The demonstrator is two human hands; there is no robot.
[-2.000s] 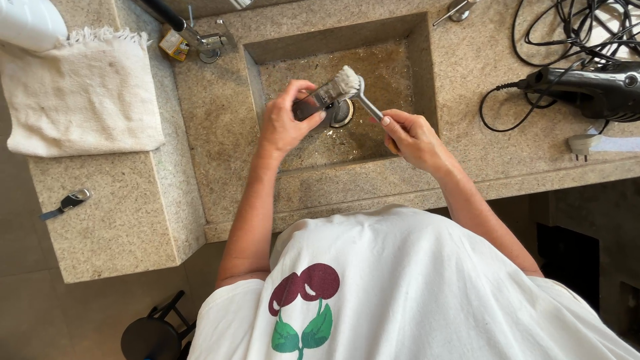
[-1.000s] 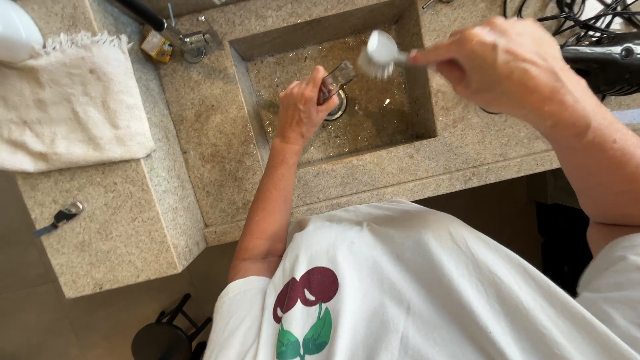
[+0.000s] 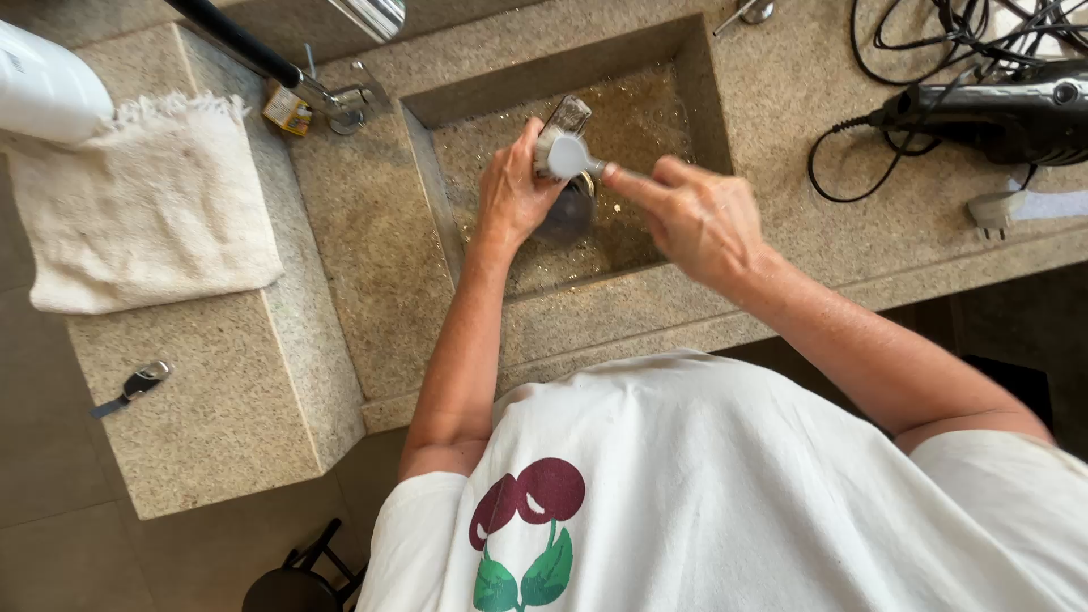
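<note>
My left hand (image 3: 514,189) holds a small dark translucent object (image 3: 570,115) over the stone sink basin (image 3: 701,102); its exact kind cannot be told. The round white head of a scrubbing brush (image 3: 566,155) lies over that object, bristles toward my left hand. Around the brush's thin handle, the fingers of my right hand (image 3: 705,217) are closed, index finger stretched along it. Below my left hand a dark rounded shape (image 3: 568,212) covers part of the drain. Wet crumbs are scattered on the basin floor.
Left of the basin are a faucet (image 3: 347,109), a small yellow box (image 3: 287,110), a cream towel (image 3: 149,204), a white container (image 3: 47,85) and a wristwatch (image 3: 136,387). A black hair dryer (image 3: 994,110), tangled cables and a plug (image 3: 996,209) occupy the right counter.
One second ago my right hand held the brush raised, apart from the dark object; now the brush head is over it. My left hand has stayed over the sink.
</note>
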